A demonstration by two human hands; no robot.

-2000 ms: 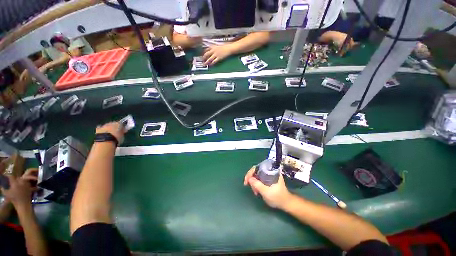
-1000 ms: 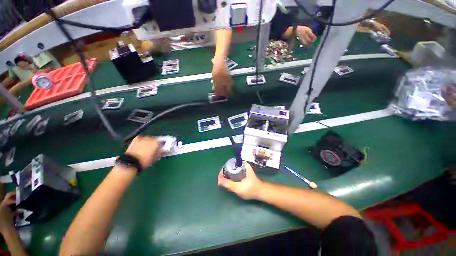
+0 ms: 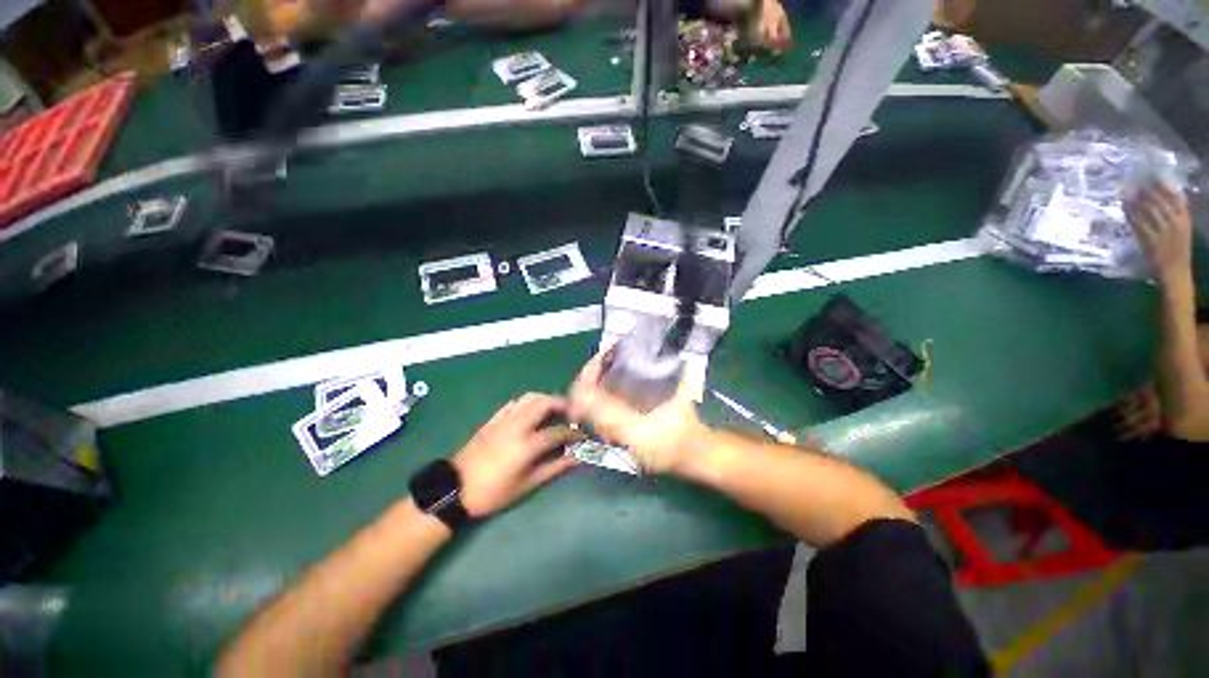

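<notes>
My right hand (image 3: 652, 421) is around the blurred grey electric screwdriver (image 3: 650, 360), just in front of the white screw feeder (image 3: 670, 272). My left hand (image 3: 515, 453) is beside it on the green bench, fingers reaching to a white housing (image 3: 606, 456) with a green patch inside, partly hidden under both hands. Whether my left fingers grip the housing or only touch it is unclear. Several housings (image 3: 355, 411) lie overlapping to the left, with a small white round part (image 3: 420, 389) beside them.
Housings (image 3: 458, 278) lie on the conveyor beyond the pale rail (image 3: 504, 329). A black fan (image 3: 849, 360) and a thin pale-blue tool (image 3: 753, 417) lie right of the feeder. Another person's hand (image 3: 1161, 225) touches a plastic bag (image 3: 1081, 205) at far right. A grey post (image 3: 809, 152) rises behind.
My left hand has come from the conveyor to the housing near the feeder. Overlapping housings now lie on the bench at left. The view has shifted, and a person's hand has appeared at far right.
</notes>
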